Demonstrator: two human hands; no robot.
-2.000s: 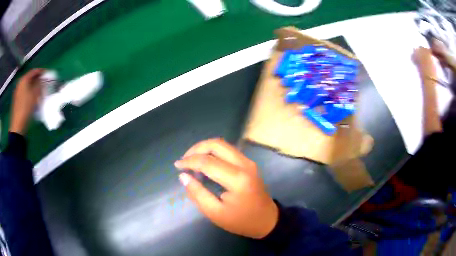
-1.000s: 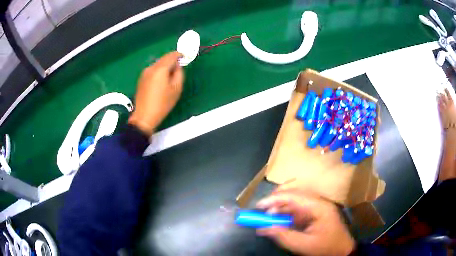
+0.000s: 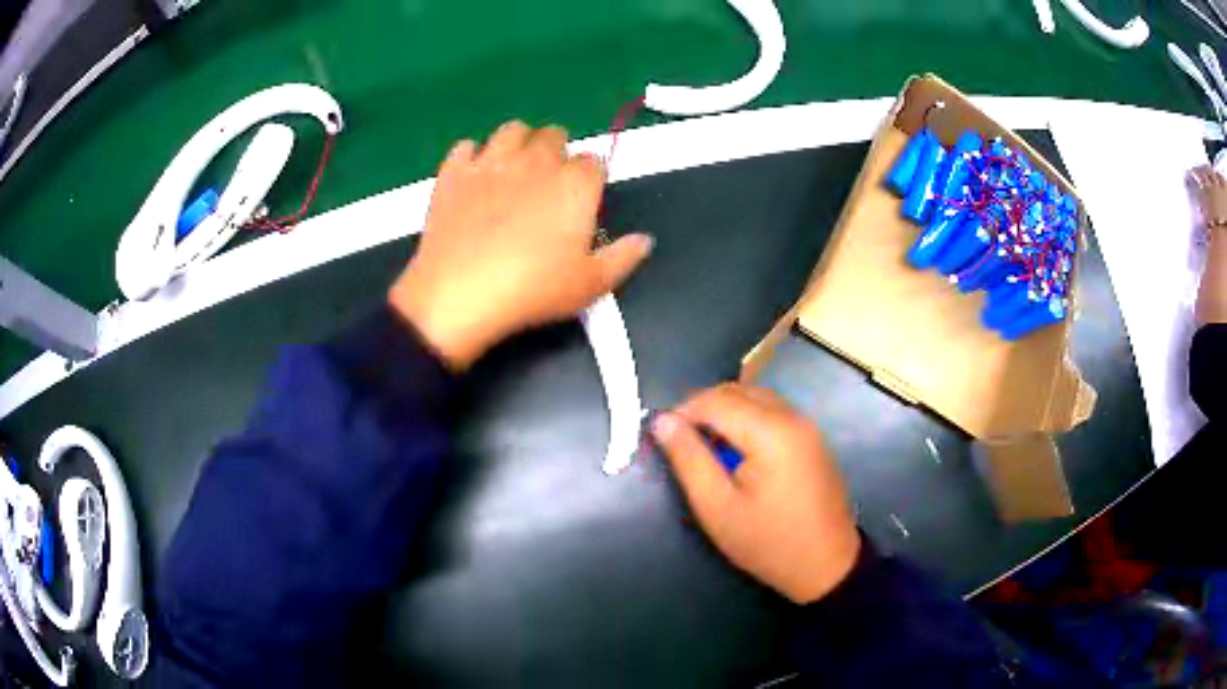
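My left hand (image 3: 518,236) is over the upper part of a white housing half (image 3: 616,370) on the dark bench and covers its top end; its grip is hidden. Thin red wires run up from there to a white curved arm (image 3: 720,94) on the green belt. My right hand (image 3: 760,485) is closed around a blue battery cell (image 3: 727,455), mostly hidden by the fingers. The fingertips are beside the housing's lower end, with a small bit of wire between.
An open cardboard box (image 3: 895,316) with many blue cells (image 3: 1002,222) stands at right. A white unit with a blue cell (image 3: 202,202) lies on the belt at left. More white units (image 3: 115,538) lie at lower left. Another person's arm (image 3: 1211,256) is at far right.
My left hand has moved from the belt to the bench with the housing half. My right hand has brought the blue cell up beside it. The view has shifted, and the box appears higher and further right.
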